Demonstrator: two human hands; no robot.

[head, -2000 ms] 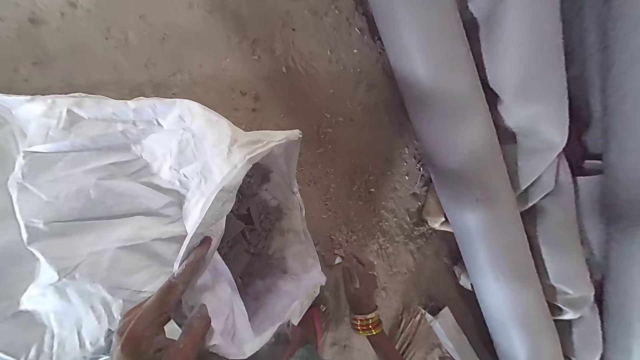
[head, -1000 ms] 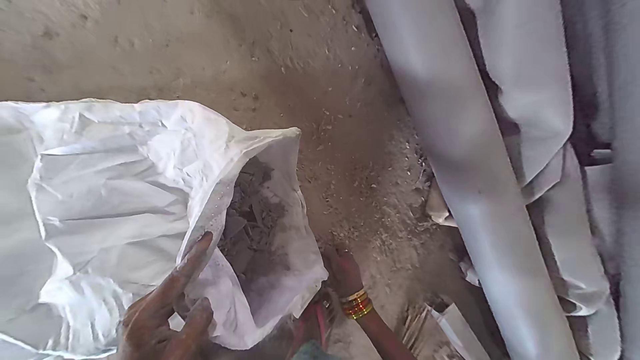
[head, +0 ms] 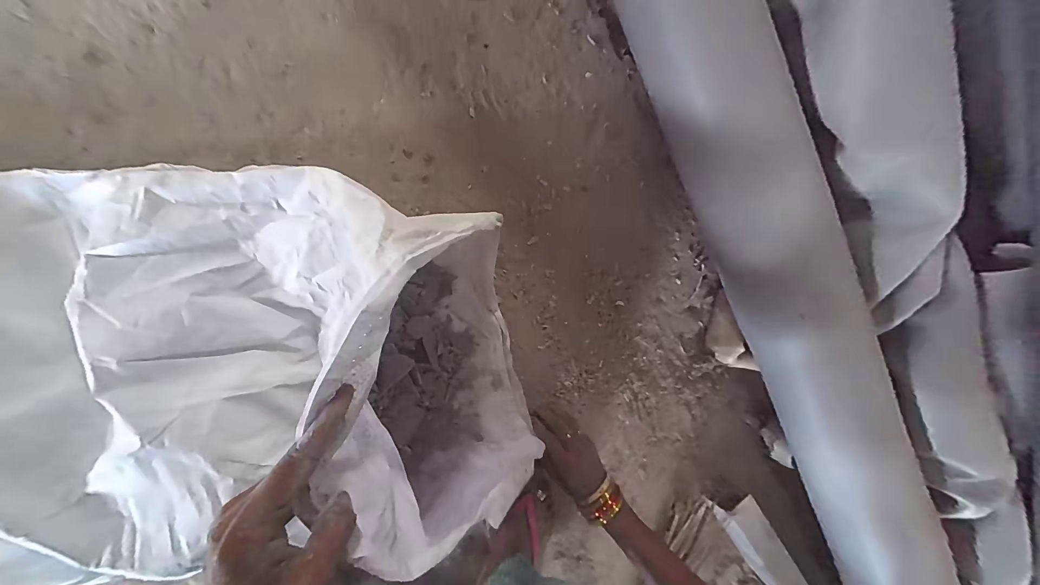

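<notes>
A large white woven sack (head: 203, 325) lies on its side at the left, its mouth gaping to the right. Grey flakes and broken pieces (head: 418, 357) rest inside it. At the lower edge of the view my left hand (head: 284, 512) holds the near rim, the material between its spread fingers and thumb. My right hand (head: 569, 455), with bangles (head: 603, 502) on its wrist, reaches in from the bottom right. It is at the right edge of the mouth, fingertips by the rim; whether it grips the rim cannot be told.
The dusty floor (head: 569, 203) is strewn with small chips. A long grey roll (head: 772, 268) and folded grey sheets (head: 902, 162) lie along the right side. Pale flat pieces (head: 756, 536) lie at the bottom right. Part of a foot with a pink strap (head: 532, 524) shows below the sack.
Two seconds ago my right hand was slightly apart from the sack's mouth; it has moved left to its edge. My left hand has stayed on the rim.
</notes>
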